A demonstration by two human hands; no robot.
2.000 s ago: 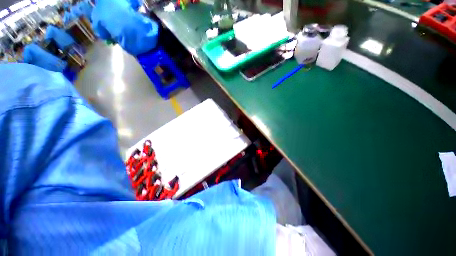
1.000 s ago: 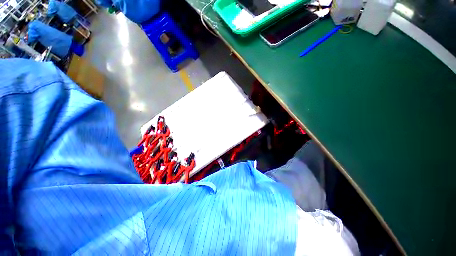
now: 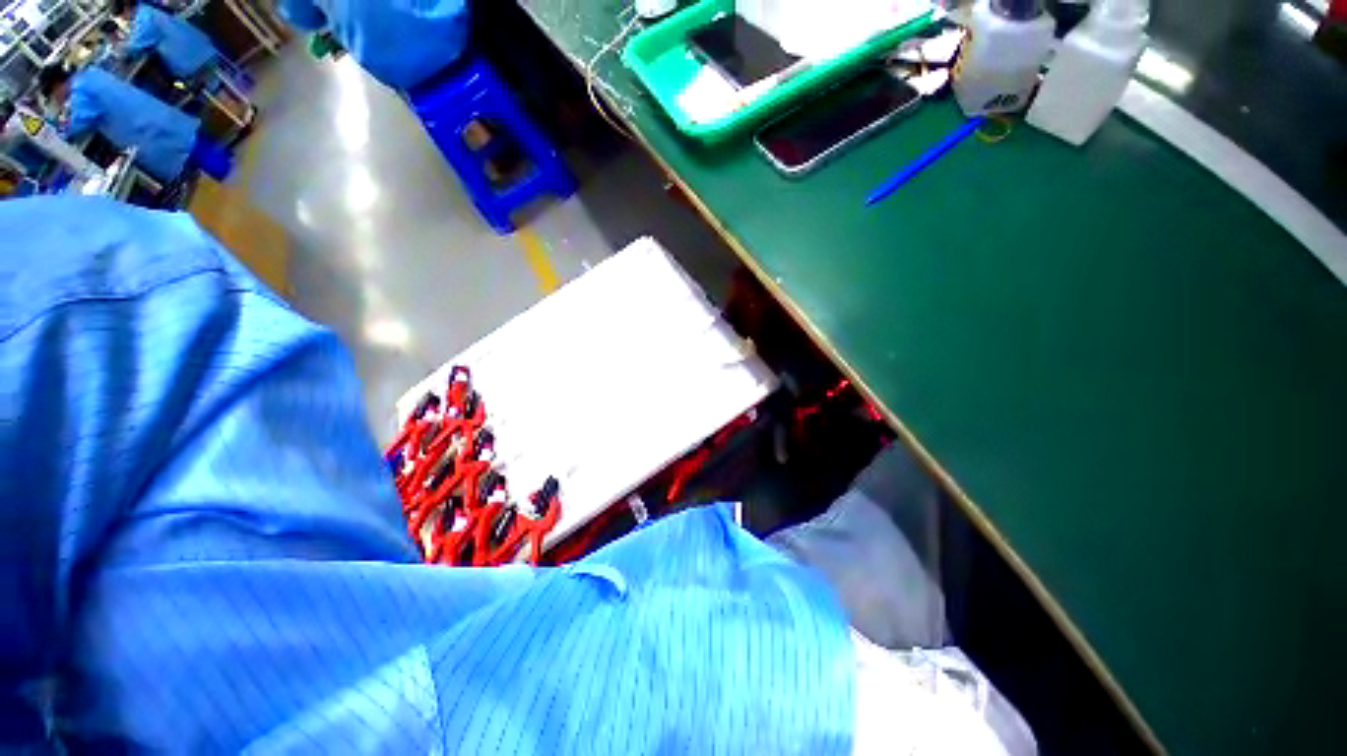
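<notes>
Neither my left hand nor my right hand is in the picture; a blue striped sleeve and smock (image 3: 207, 399) fill the lower left. Nearest in front is a white tray (image 3: 591, 355) beside my lap, left of the bench. Red Y-shaped parts (image 3: 461, 488) with black and white bits lie heaped at its near left end. The smock hides the tray's nearest edge. More red parts (image 3: 712, 455) show below the tray's right side.
On the green bench mat (image 3: 1064, 384) are a green tray (image 3: 694, 111) with a dark flat item, a smartphone (image 3: 836, 124), a blue pen (image 3: 923, 161) and two white bottles (image 3: 1090, 74). A blue stool (image 3: 495, 148) and a person in blue (image 3: 392, 33) are beyond.
The view has tilted down and shifted, so the bench items sit higher in the picture and the white strip of slips at the right edge is gone. No object has visibly been moved.
</notes>
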